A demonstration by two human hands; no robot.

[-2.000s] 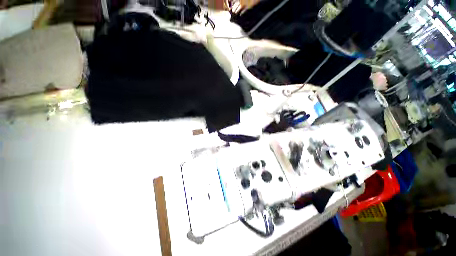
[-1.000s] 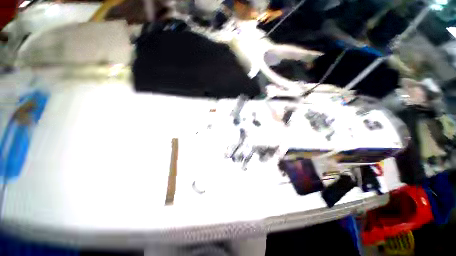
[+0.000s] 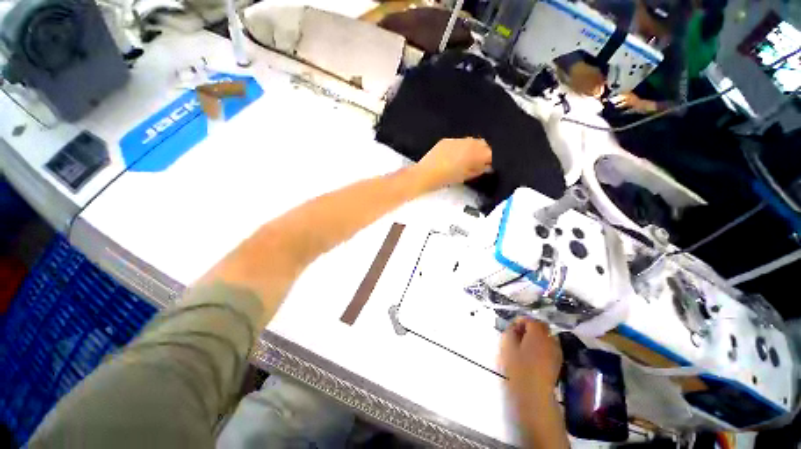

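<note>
A dark pile of black fabric panels (image 3: 518, 131) lies beyond the white sewing machine head (image 3: 562, 237). My left hand (image 3: 458, 161) reaches out to the pile's near edge, fingers curled onto the cloth; the fingertips are partly hidden. My right hand (image 3: 531, 351) is just in front of the needle area (image 3: 501, 298), its thumb and fingers close together. Whether it holds thread or anything small cannot be told. No cloth shows on the needle plate (image 3: 448, 302). A brown strip (image 3: 373, 274) lies left of the plate.
A smartphone (image 3: 595, 395) lies right of my right hand. A blue brand strip (image 3: 162, 140) and a grey motor-like unit (image 3: 66, 57) are at the far left. A blue basket (image 3: 70, 307) is below the table edge. Another person's hand (image 3: 634, 103) shows at the back.
The view has swung left, showing the blue basket and brand strip more fully. Both my hands have come into view, the left at the black pile, the right by the needle area.
</note>
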